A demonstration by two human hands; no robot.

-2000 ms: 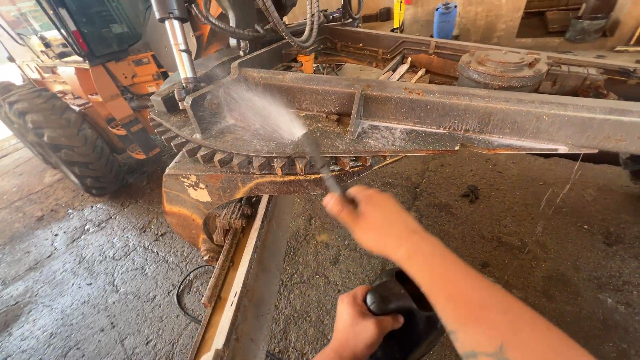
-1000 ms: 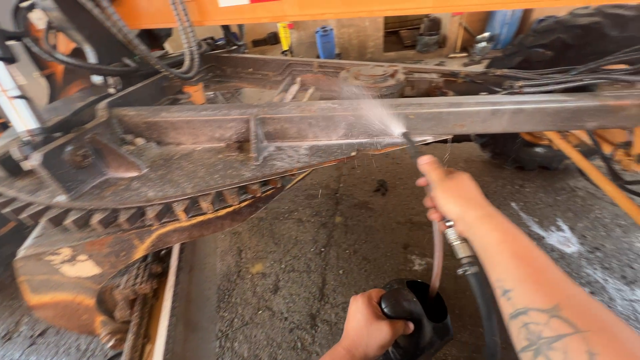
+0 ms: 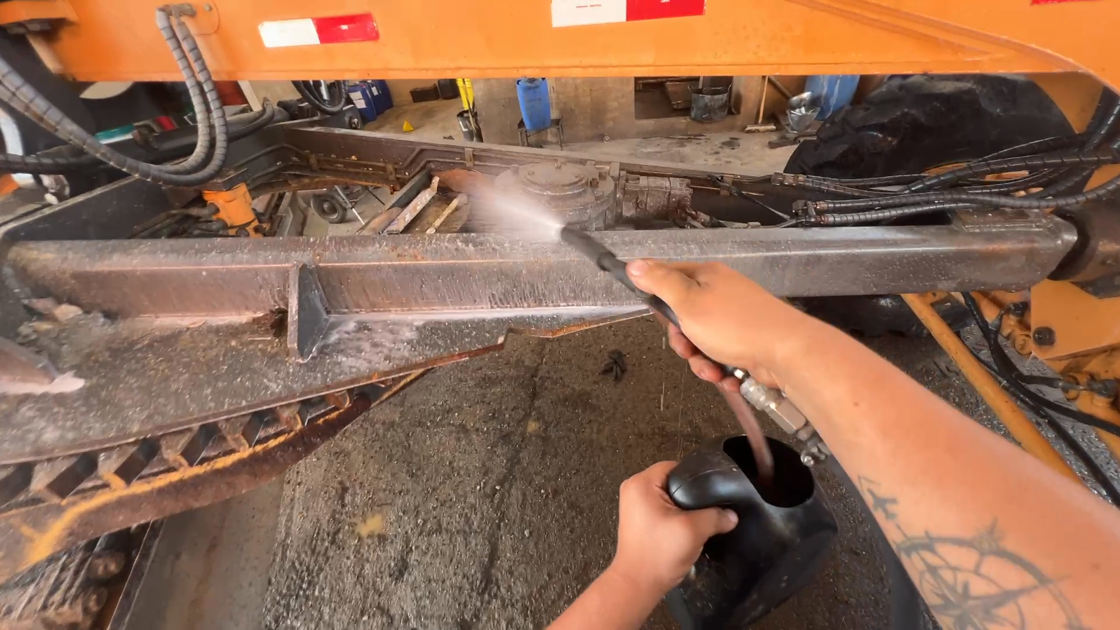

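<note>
My right hand grips a black spray gun whose tip throws a white mist over the steel frame beam toward a round housing. A metal hose fitting joins the gun below that hand. From the gun a clear suction tube runs down into the cut-open mouth of a black plastic jug. My left hand holds the jug by its handle. Whitish wet patches lie on the plate beneath the beam, by a welded gusset.
An orange machine beam crosses above. Hydraulic hoses lie at right, more hang at upper left. A toothed steel ring curves at lower left. Behind are a large tire and a blue container. Wet pavement lies below.
The view has swung right along the machine. The spray has moved from the plate above the toothed ring, along the beam, to the round housing. Both hands keep their holds.
</note>
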